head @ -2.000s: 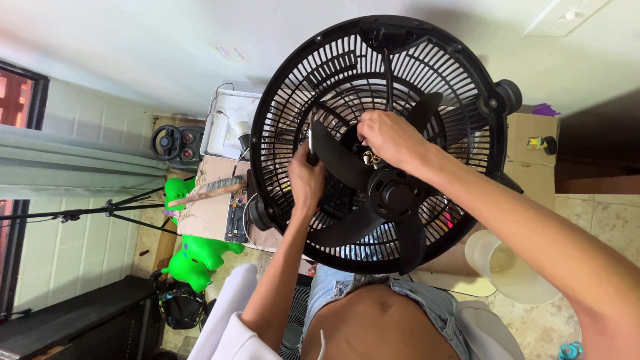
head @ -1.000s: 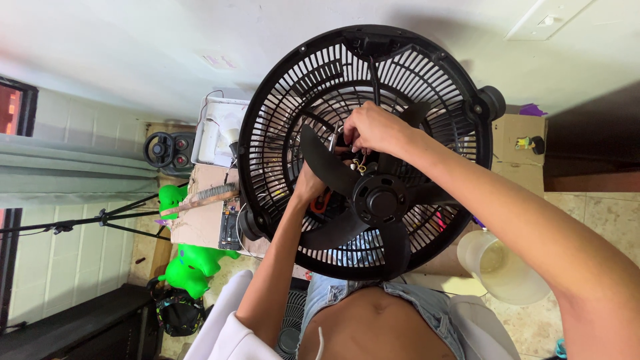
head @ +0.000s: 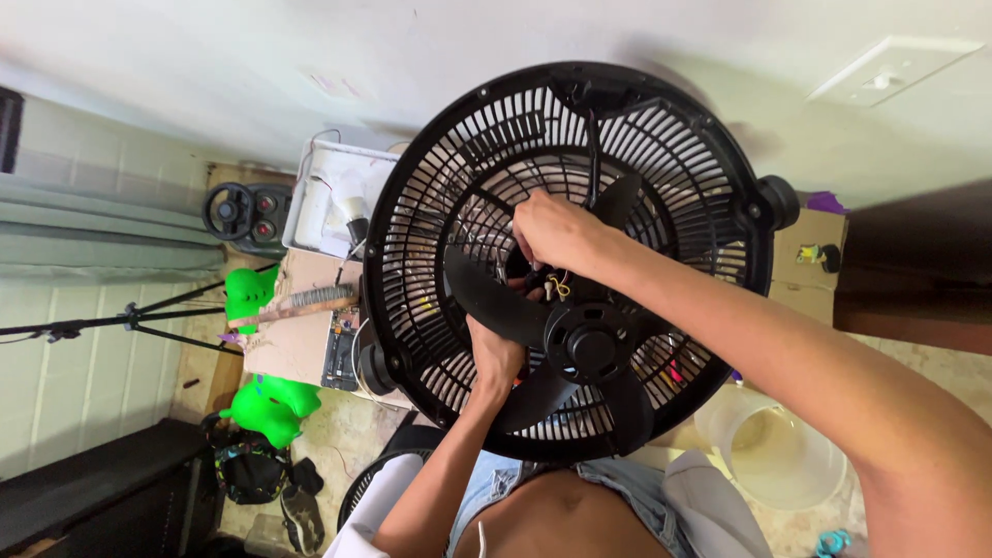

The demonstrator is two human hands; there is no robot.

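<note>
A round black plastic fan housing (head: 480,147) with a slatted grille fills the middle of the view. Inside it is a black fan blade (head: 492,298) joined to a round hub (head: 593,349). My left hand (head: 496,349) reaches in behind that blade; its fingertips are partly hidden, beside a small dark part. From above, my right hand (head: 554,232) comes down with fingers bent together at the same dark part, by yellow wires (head: 562,288) with a pale connector. What exactly either hand grips cannot be made out. A black cable (head: 594,155) runs up to the rim.
Behind the fan stands a cardboard-topped surface (head: 291,349) with a white tray (head: 298,209), a light bulb (head: 350,203) and a circuit board (head: 341,353). A toy steering wheel (head: 229,211), green inflatable toys (head: 267,407) and a tripod (head: 132,316) are left; a translucent bucket (head: 783,449) is right.
My left hand has moved from the blade's outer side to behind it, near the wires. My right hand stays over the wires, its fingers lower among them.
</note>
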